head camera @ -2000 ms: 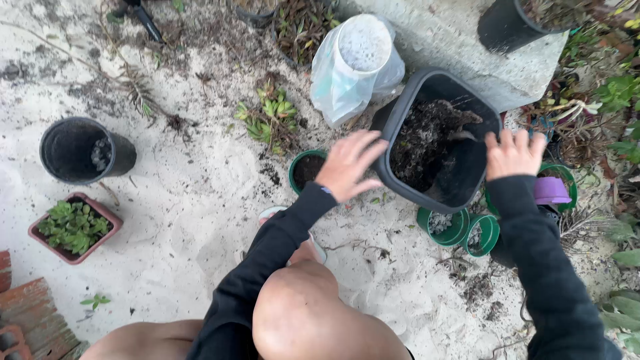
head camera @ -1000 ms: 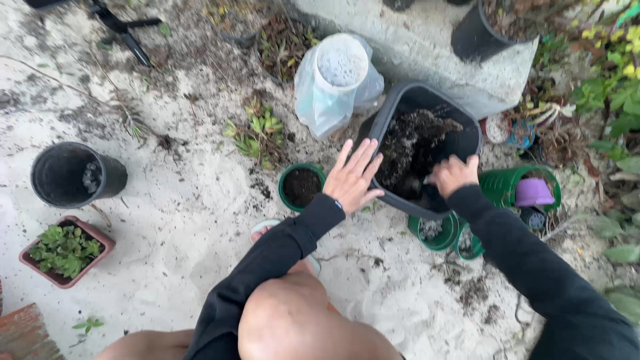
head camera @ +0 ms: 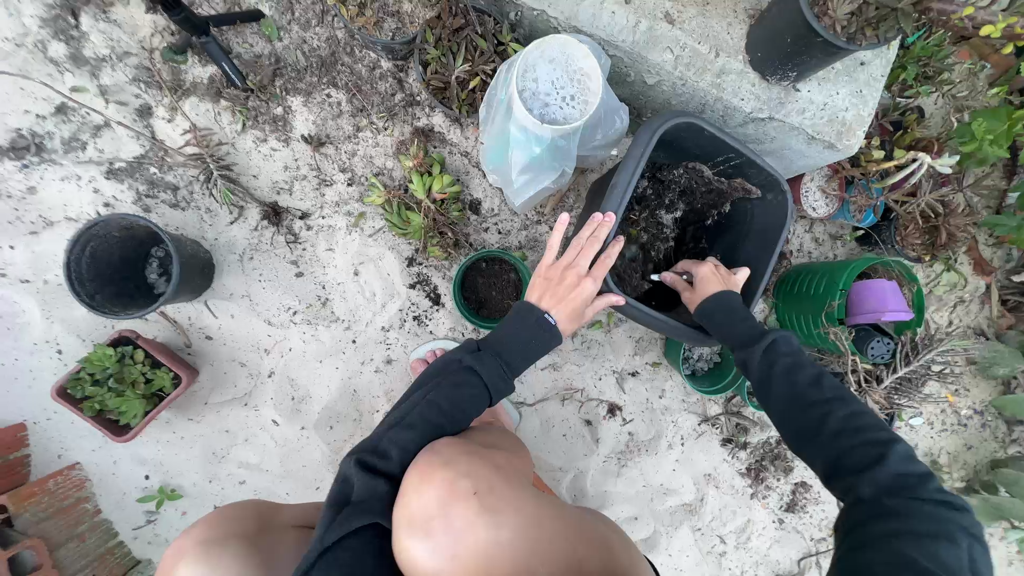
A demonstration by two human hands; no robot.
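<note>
A dark grey square plastic tub [head camera: 768, 172] holds dark potting soil [head camera: 660, 200] with a clump of roots and debris. My right hand [head camera: 708, 280] is inside the tub, closed around a small tool with a pale handle end; the tool's other end is hidden in the soil. My left hand [head camera: 574, 276] lies with fingers spread on the tub's near left rim. Beside that hand a small green pot [head camera: 490, 288] of soil stands on the sand. A white bucket of pale granules [head camera: 558, 80], wrapped in a translucent plastic bag [head camera: 520, 160], stands behind.
A concrete block [head camera: 704, 96] carries a black pot [head camera: 788, 44]. Right of the tub lie a green slotted pot [head camera: 808, 300] and a purple pot [head camera: 876, 302]. At left are a black pot [head camera: 192, 268] and a square planter [head camera: 182, 376]. An uprooted succulent [head camera: 420, 200] lies on the sand.
My right hand has moved from the tub's right rim down into it and closed on a small tool. My left hand, earlier above the left rim, now rests on it.
</note>
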